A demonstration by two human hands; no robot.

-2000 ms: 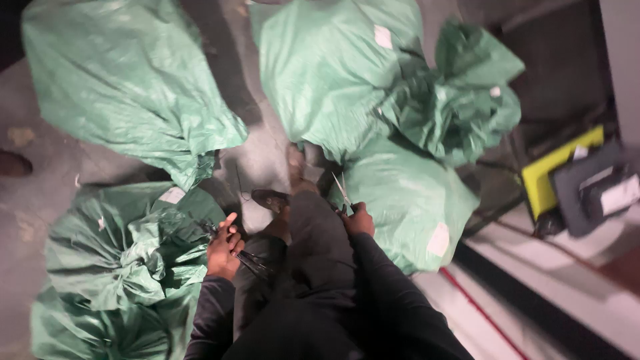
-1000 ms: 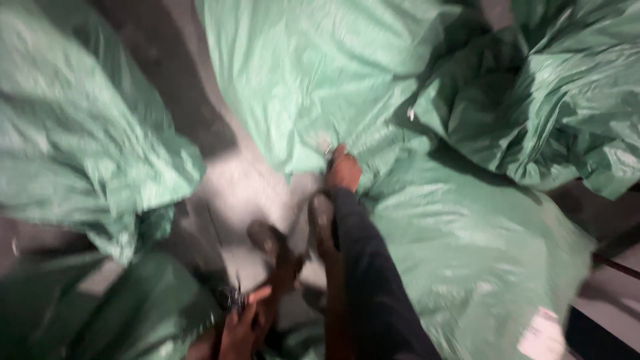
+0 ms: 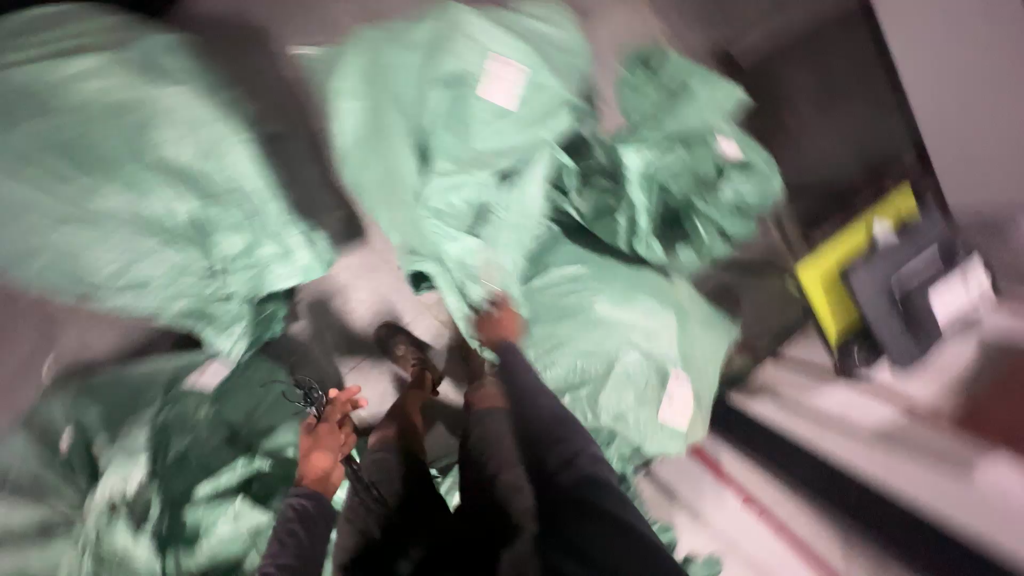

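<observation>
My left hand (image 3: pixel 328 440) holds a bundle of thin black ties or cords (image 3: pixel 308 396), with some fingers extended. My right hand (image 3: pixel 501 322) is at the lower gathered end of a large green plastic sack (image 3: pixel 456 104); a thin pale metallic thing, blurred, shows at its fingertips. Against that hand's right side lies another green sack (image 3: pixel 624 328) with a white label. Whether my right fingers grip the sack's plastic cannot be made out.
A big green sack (image 3: pixel 144 176) lies at the left, with more green sacks (image 3: pixel 200 480) below it. Another bunched sack (image 3: pixel 688 160) is at the upper right. Yellow and dark grey cases (image 3: pixel 904 288) stand at the right, near a red line on the floor. My feet are between the sacks.
Two seconds ago my right hand held scissors beside the right-hand sack; it has moved to the upper sack's gathered end. The left hand still has the black bundle. The view dipped closer, then drew back.
</observation>
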